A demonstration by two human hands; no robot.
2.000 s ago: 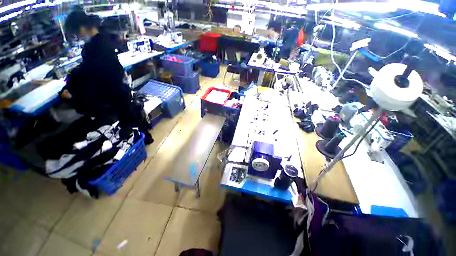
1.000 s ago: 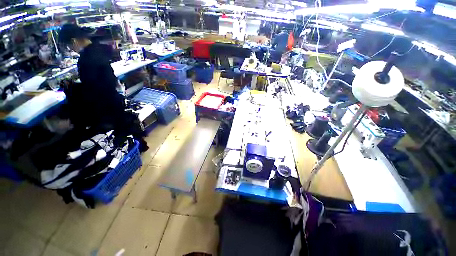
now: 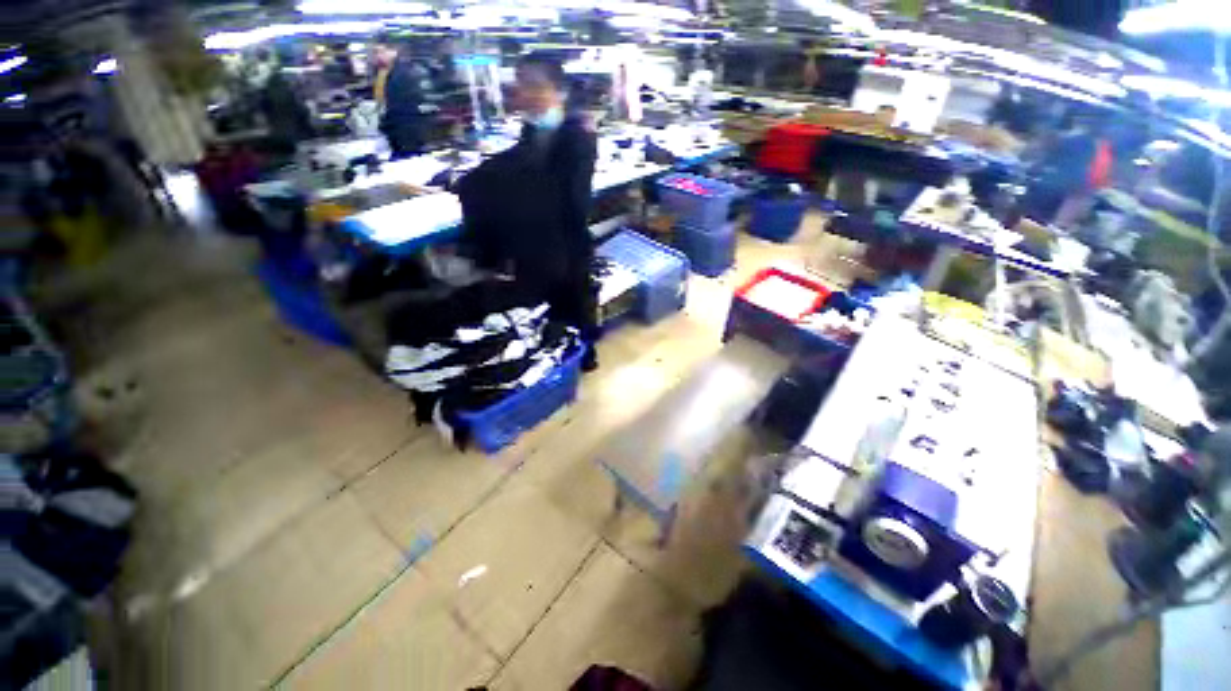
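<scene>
Neither of my hands shows in the head view. Nearest in front is a white sewing table (image 3: 999,446) with a blue edge at the right. A sewing machine with a dark blue end and round handwheel (image 3: 896,540) stands on its near end, beside a dark thread cone (image 3: 992,598). A long narrow bench (image 3: 689,425) with a pale top stands left of the table. Dark cloth (image 3: 770,641) lies at the bottom edge, below the table. The picture is blurred in places.
A person in dark clothes (image 3: 540,203) stands beyond a blue crate (image 3: 520,406) heaped with black-and-white garment pieces (image 3: 473,344). A red-rimmed tray (image 3: 783,293) is beyond the bench. Blue crates (image 3: 652,270) stand behind. More dark-and-white cloth (image 3: 81,513) is at the far left.
The view has swung left, so the table, bench and crate appear further right. The large white spool has left the picture. The person's masked face is now towards me.
</scene>
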